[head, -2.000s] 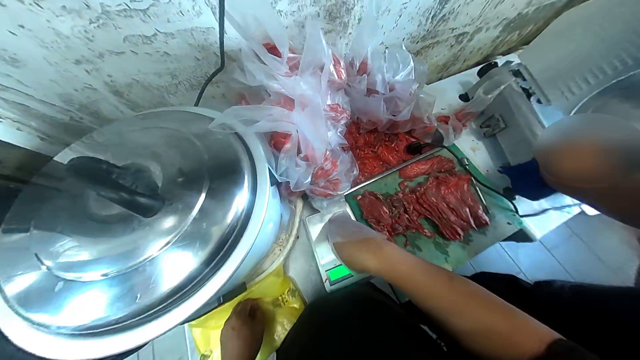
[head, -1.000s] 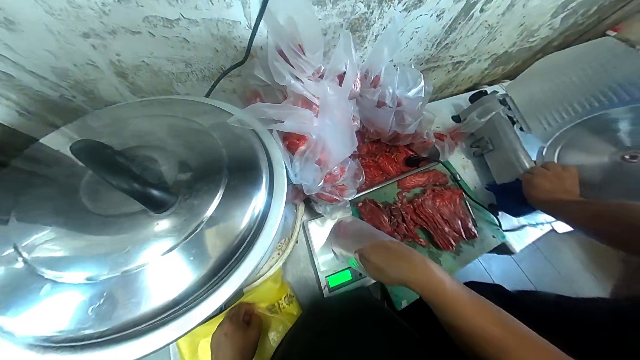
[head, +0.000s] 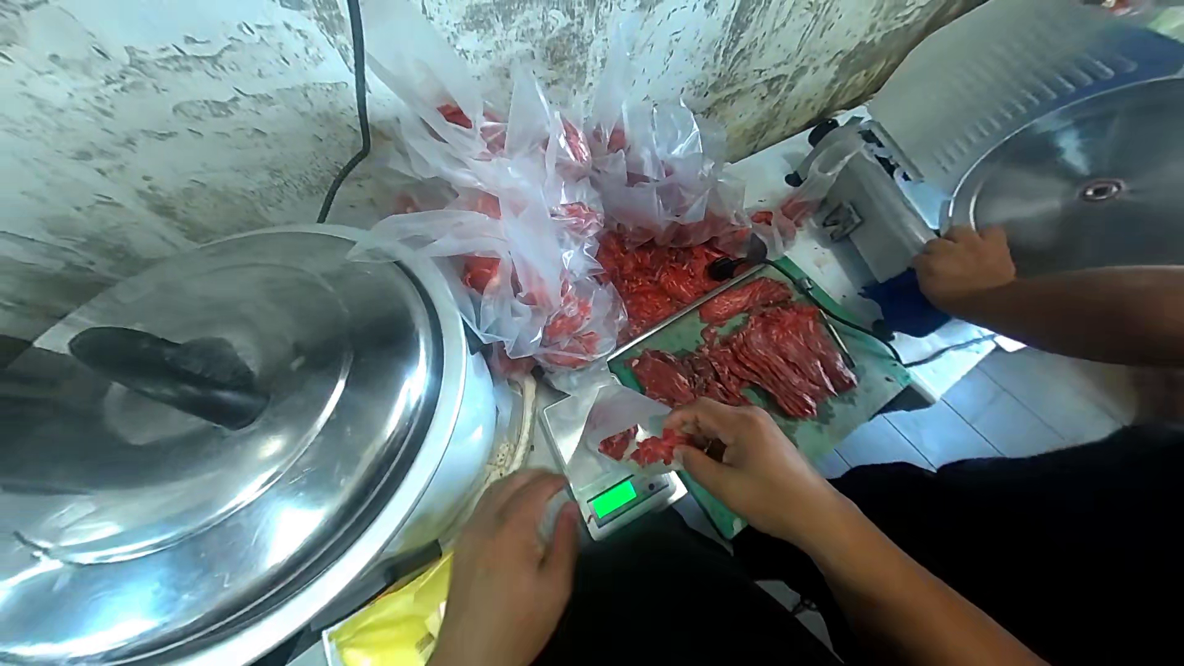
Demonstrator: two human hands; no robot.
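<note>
My right hand (head: pixel 745 458) pinches small pieces of raw red meat (head: pixel 659 448) over a digital kitchen scale (head: pixel 610 518) with a lit green display. Under the meat, a clear plastic bag (head: pixel 610 412) lies on the scale's plate. My left hand (head: pixel 509 560), blurred, is just left of the scale; its fingers are curled apart and whether it holds anything cannot be made out. Sliced raw meat (head: pixel 786 356) rests on a green cutting board (head: pixel 832 425) right of the scale. Behind are a heap of red meat (head: pixel 652 277) and several knotted plastic bags of meat (head: pixel 527 231).
A large pot with a steel lid (head: pixel 305 305) fills the left side. At the right, a co-worker's hand (head: pixel 967 264) touches a slicing machine (head: pixel 879 203) with a round blade (head: pixel 1064 185). A black cord (head: pixel 832 314) crosses the board. A yellow bag (head: pixel 398 615) is at lower left.
My left hand has moved up from the yellow bag to beside the scale. Red meat pieces now show at my right hand's fingers. The co-worker's hand stays at the slicer since the last frame.
</note>
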